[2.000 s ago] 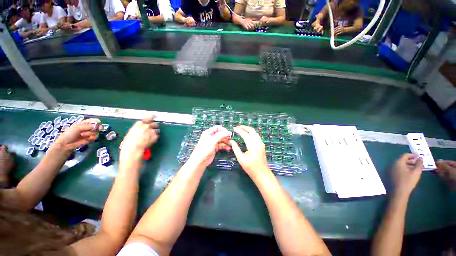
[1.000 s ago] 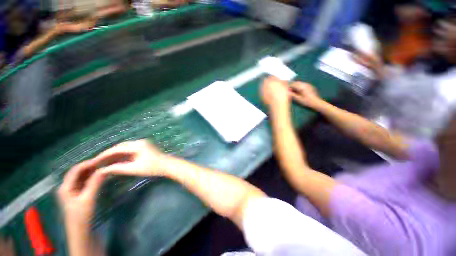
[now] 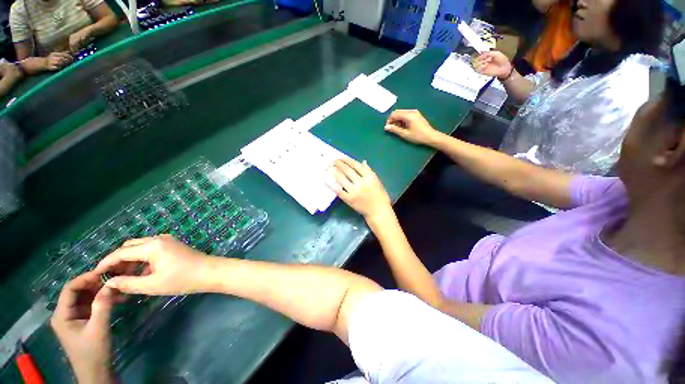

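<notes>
My left hand (image 3: 84,322) is at the lower left, cut off by the bottom edge. My right hand (image 3: 161,264) meets it at the fingertips over the left part of a clear blister tray (image 3: 255,225). A tiny dark part (image 3: 107,278) shows between the fingertips, mostly hidden; it looks like a small circuit board. The tray has rows of pockets with green and dark pieces. A red-orange hand tool (image 3: 30,369) lies at the bottom left, cut off by the picture's edge.
A neighbour in purple rests a hand on the printed sheets (image 3: 297,165) right of the tray. A small folded leaflet (image 3: 373,93) lies beyond. Another person holds a white leaflet (image 3: 472,36) near stacked white leaflets (image 3: 458,77). A filled tray (image 3: 137,94) lies across the belt.
The view has swung right, bringing both neighbours on the right into sight. The near neighbour's hand has moved from the small leaflet to the printed sheets. My hands stay together at the fingertips.
</notes>
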